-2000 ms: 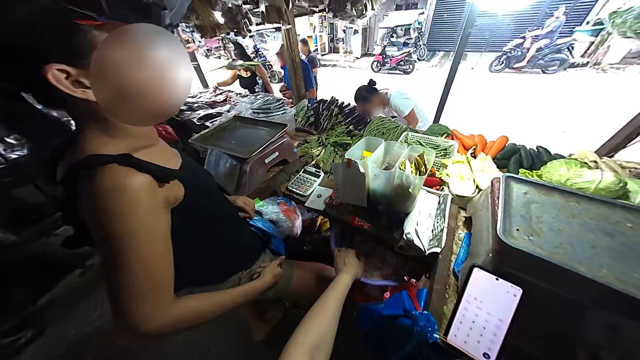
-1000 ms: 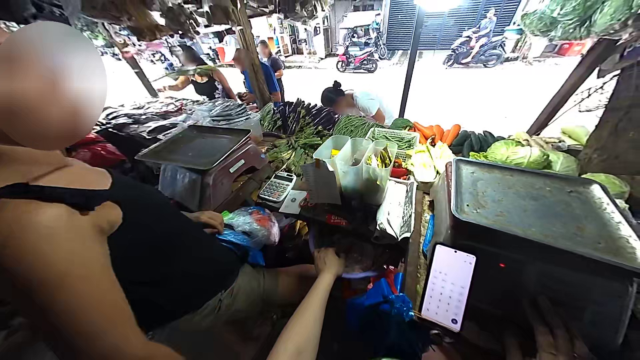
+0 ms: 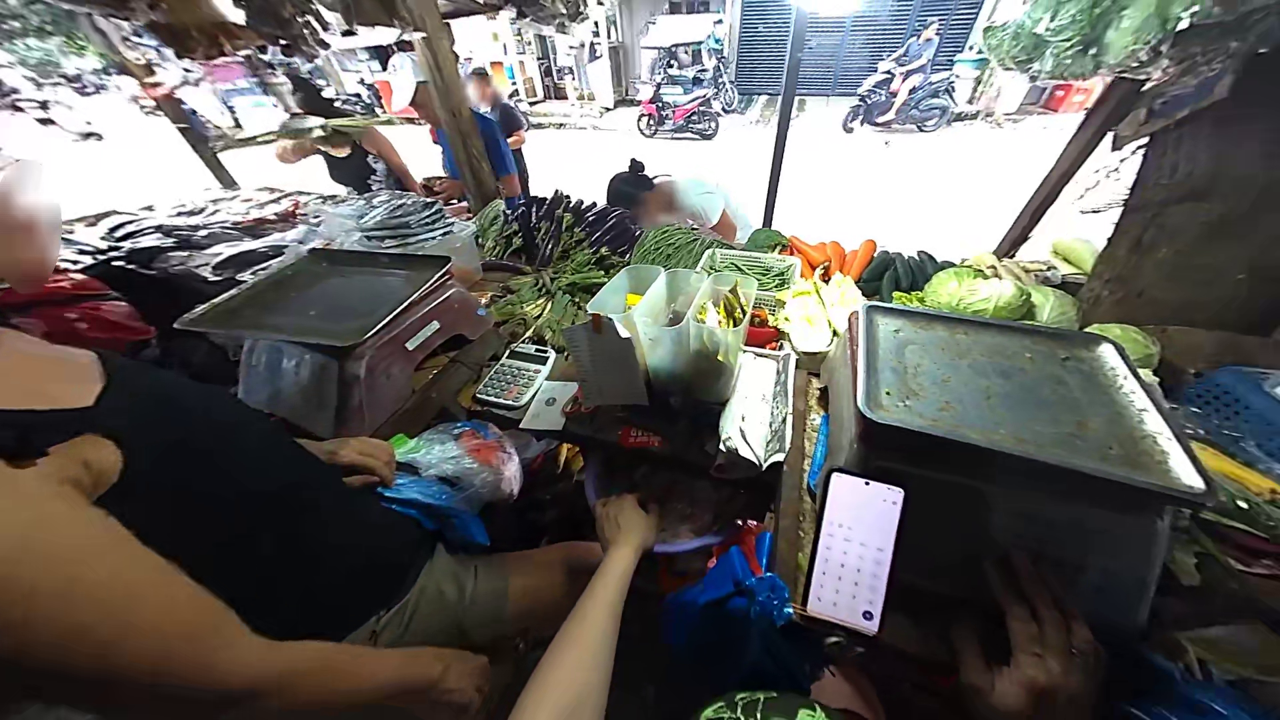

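My left hand (image 3: pixel 627 523) reaches over the rim of a purplish basin (image 3: pixel 690 545); its fingertips and whatever they touch are hidden in the dark. In the shade at lower right, my right hand (image 3: pixel 1035 635) spreads its fingers near the front of a weighing scale with a metal tray (image 3: pixel 1020 390). A smartphone (image 3: pixel 855 555) showing a calculator leans upright against that scale, left of my right hand. Knotted blue plastic bags (image 3: pixel 720 610) lie between my left forearm and the phone. A white desk calculator (image 3: pixel 515 376) rests beyond the basin, beside clear plastic containers (image 3: pixel 668 330).
A person in a black top (image 3: pixel 240 500) sits close at left, one hand by plastic bags (image 3: pixel 470 460). A second scale (image 3: pixel 330 300) stands beyond. Eggplants (image 3: pixel 560 228), carrots (image 3: pixel 832 256) and cabbages (image 3: pixel 985 295) line the stall's far edge. Wooden posts (image 3: pixel 450 100) rise beside the stall.
My right hand has come into view at lower right, by the scale. My left hand stays at the basin. The person at left has lowered a forearm into the foreground. The view has turned right.
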